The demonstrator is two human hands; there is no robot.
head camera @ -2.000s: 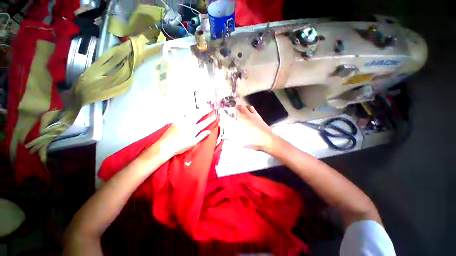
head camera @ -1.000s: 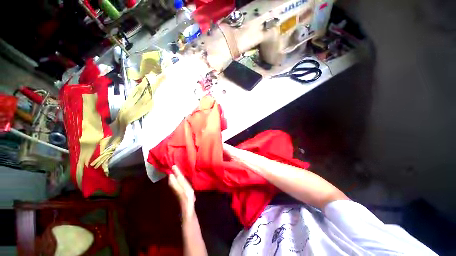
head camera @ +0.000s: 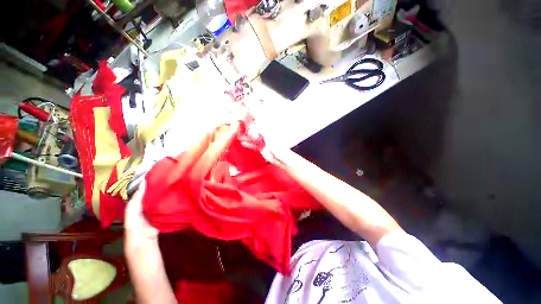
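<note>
The red garment (head camera: 219, 196) is bunched between my hands at the front edge of the white machine table (head camera: 323, 113), and part hangs over the edge. My left hand (head camera: 136, 205) is at its left side, with the fingers mostly hidden by cloth. My right hand (head camera: 261, 148) holds the cloth near its top; its fingers are blurred by glare. The cream sewing machine (head camera: 296, 27) stands behind, with its needle area washed out by light.
A black phone (head camera: 285, 79) and black-handled scissors (head camera: 362, 75) lie right of the needle area. Red strips (head camera: 85, 133) and yellow-gold strips (head camera: 104, 142) hang at the left table edge. A wooden chair (head camera: 38, 267) stands lower left.
The garment has come off the needle area towards me, then spread left. My left hand has moved left and up with its side of the cloth. My right hand has moved up towards the cloth's top.
</note>
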